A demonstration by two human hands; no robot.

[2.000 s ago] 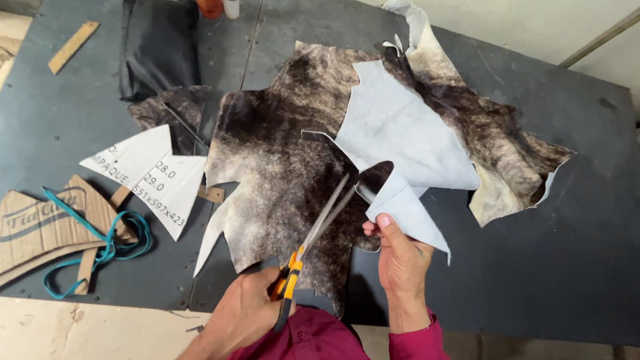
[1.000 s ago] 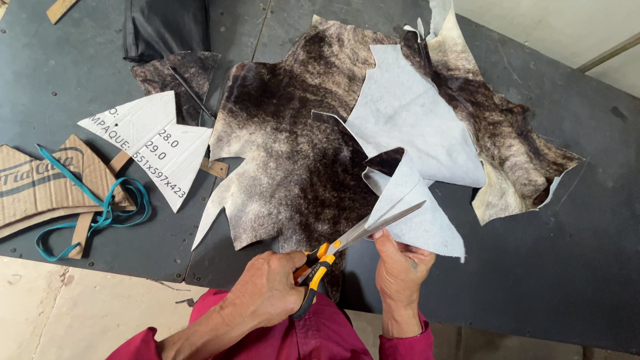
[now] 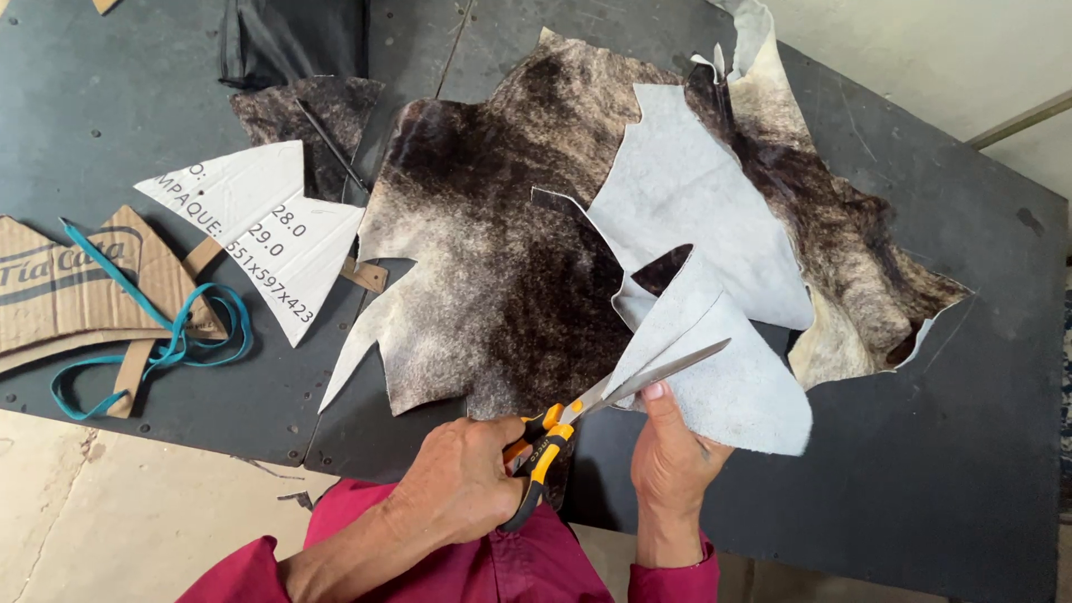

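My left hand [image 3: 465,473] is closed around the yellow-and-black handles of a pair of scissors [image 3: 548,440]. Their blades point up and right; one lies over the pale underside of a folded hide flap [image 3: 745,377]. With thumb on top, my right hand [image 3: 678,461] pinches the lower edge of that flap, just beside the blades. The flap belongs to a brindled dark-brown and cream hair-on hide [image 3: 511,209] spread on the table. A larger pale fold [image 3: 695,193] lies behind it. The fingers of my right hand are partly hidden under the hide.
A white cardboard template [image 3: 260,218] with printing overlaps a dark hide piece [image 3: 272,117] bearing a black pen-like tool [image 3: 331,146]. Brown cardboard pieces [image 3: 159,276] and a teal cord [image 3: 239,322] lie at left. A black bag [image 3: 293,42] sits behind. The table's front edge runs near my body.
The scissors have swung from pointing steeply up beside the flap to lying across its pale side. My right hand still holds the flap, which is now spread flatter. The view has shifted somewhat.
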